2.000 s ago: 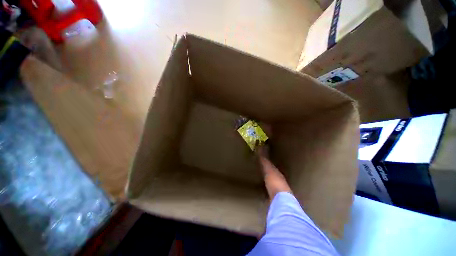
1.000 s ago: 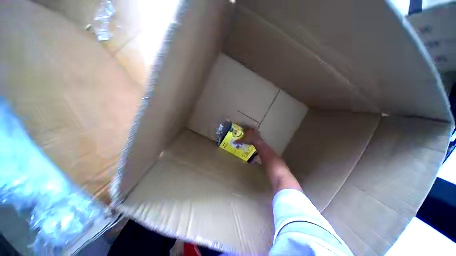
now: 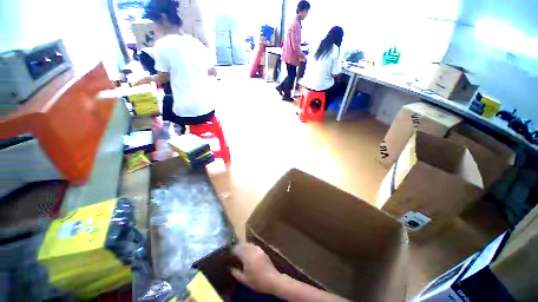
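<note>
My right hand (image 3: 256, 269) is low in the centre, beside the near left side of the deep brown carton (image 3: 327, 236). It is blurred, its fingers point left, and no box shows in it; whether it touches the carton is unclear. A yellow box (image 3: 203, 288) is cut off by the bottom edge, left of my hand, with clear film (image 3: 158, 291) beside it. My left hand is not in view. Stacked yellow boxes (image 3: 82, 248) with loose film ends stand at lower left.
The offcut carton holds clear film scraps (image 3: 192, 218). An orange hood (image 3: 79, 127) is at left. A person on a red stool (image 3: 209, 133) works at the left bench; two more people are farther back. Brown cartons (image 3: 433, 183) stand at right.
The view has lifted from inside the deep carton to the room. My right hand has come out of the carton to its left side. A yellow box now shows at the bottom edge.
</note>
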